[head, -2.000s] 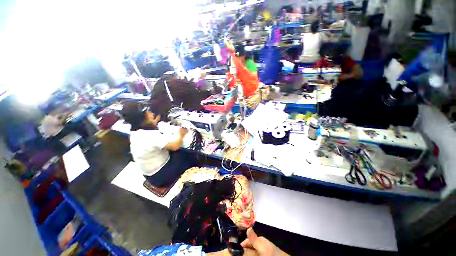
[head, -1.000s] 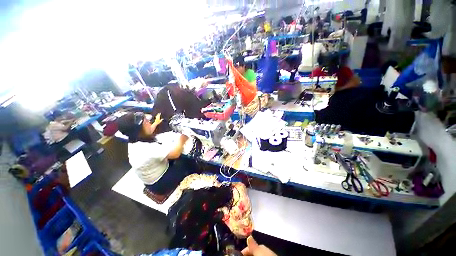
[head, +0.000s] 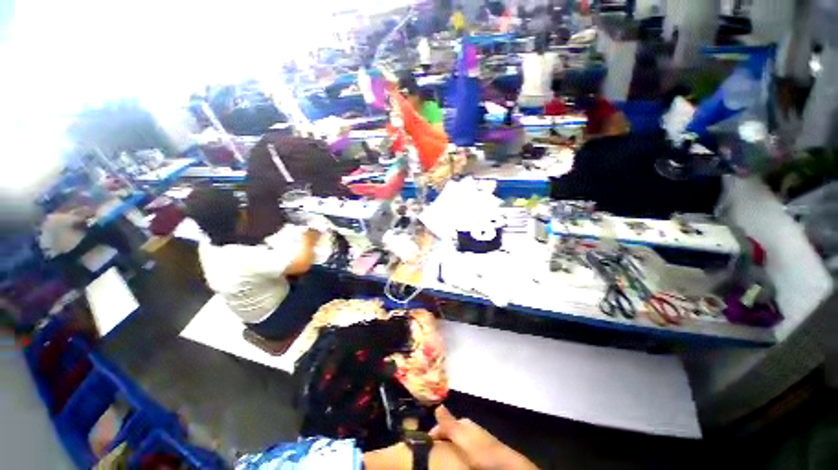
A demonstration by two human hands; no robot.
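A black fabric bundle with red spots [head: 345, 376] and a peach floral fabric bundle [head: 424, 358] touch each other at the lower centre. My left forearm, in a blue-and-white sleeve, comes in at the bottom with a dark watch on the wrist. My left hand [head: 439, 452] is mostly hidden beyond the watch, beside my right hand. My right hand [head: 473, 444] is at the bottom edge, its fingertips at the lower edge of the peach bundle. Its grip is unclear. A dark narrow shape above the watch is too blurred to name.
A long pale bench [head: 570, 372] runs behind the bundles. The white sewing table [head: 542, 298] beyond holds scissors [head: 617, 298], thread cones [head: 480, 234] and a low machine [head: 643, 231]. A seated person in white [head: 248, 275] works at left. Blue crates [head: 115, 404] stand at lower left.
The whole view has shifted, so the table and neighbour sit further left and higher. My watch and more of both hands show again than one second ago. The bundles remain in front of me.
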